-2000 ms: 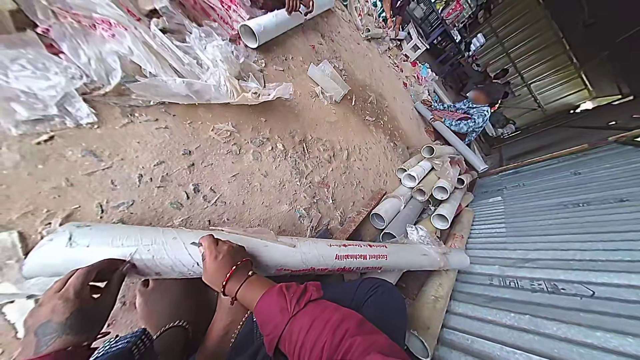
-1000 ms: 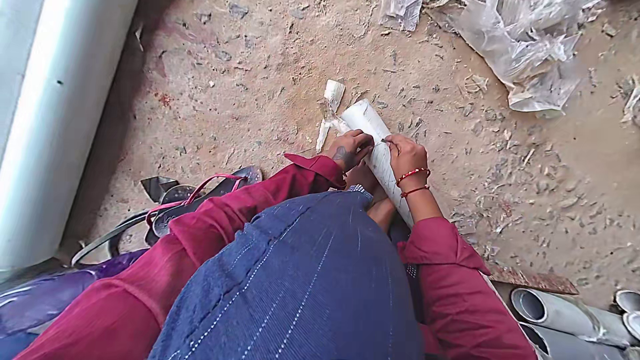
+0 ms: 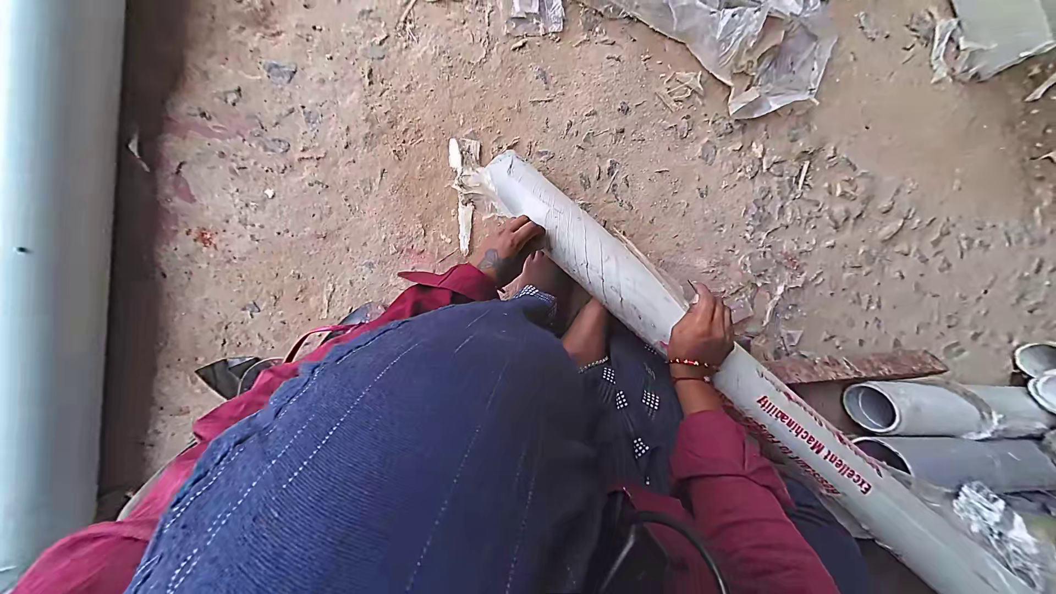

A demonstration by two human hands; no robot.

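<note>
A long white plastic-wrapped pipe [image 3: 610, 264] lies slantwise across my lap, with red printing on its lower right part. Near its upper left end, my left hand [image 3: 516, 243] rests with curled fingers against the near side. My right hand [image 3: 701, 330] is over the pipe's middle, thumb and fingers pinched at the wrap; a small thin dark thing sticks up from the fingertips, too small to identify. Torn clear wrap and tape [image 3: 470, 186] hang at the pipe's upper left end. Whether the left fingers grip the wrap or the pipe is unclear.
Several grey-white pipes [image 3: 924, 408] lie at the right, beside a rusty flat bar [image 3: 858, 367]. Crumpled plastic sheeting [image 3: 780, 58] is on the dirt ground at the top. A large pale pipe-like cylinder [image 3: 54, 247] runs down the left edge. Sandals [image 3: 231, 375] lie left of my lap.
My right hand has moved down along the pipe, away from my left hand, which stays near the upper end. The view has swung to look down at my lap since the earliest frame.
</note>
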